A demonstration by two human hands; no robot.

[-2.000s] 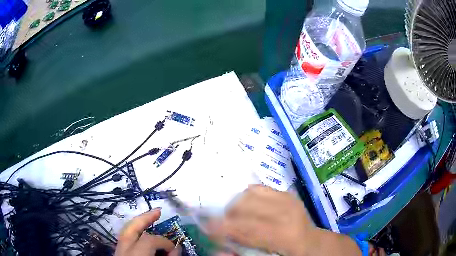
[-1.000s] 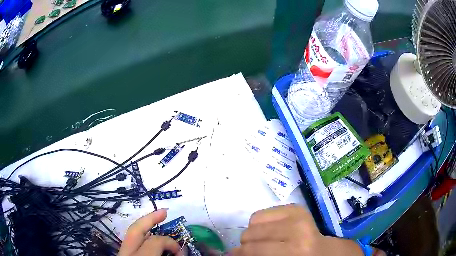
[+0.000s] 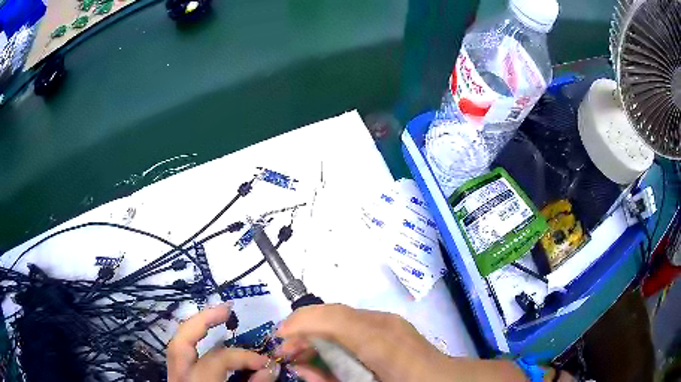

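Observation:
My right hand (image 3: 351,336) grips the soldering iron (image 3: 278,265). Its metal barrel points up and left, its tip over a small blue board (image 3: 245,237) on the paper. My left hand (image 3: 205,351) is low in the frame, partly cut off, with thumb and finger pinched at a black cable's wire end. Fingertips of both hands meet there at fine coloured wires. A blue circuit board strip (image 3: 255,334) lies just above the fingertips, partly hidden. A black knob (image 3: 232,321) shows beside my left forefinger. Whether any wire touches the board cannot be told.
A tangled heap of black cables (image 3: 56,321) lies left on white paper (image 3: 336,171). Another board (image 3: 276,177) lies higher. A 3M sheet (image 3: 407,239) lies right. The blue tray (image 3: 463,280) holds a bottle (image 3: 493,89), green packet (image 3: 499,220) and yellow block (image 3: 561,231). A fan (image 3: 657,74) stands behind.
My right hand has moved left to meet my left fingertips. The iron's barrel now shows clearly, pointing up-left over the paper. The green disc seen earlier is now mostly covered.

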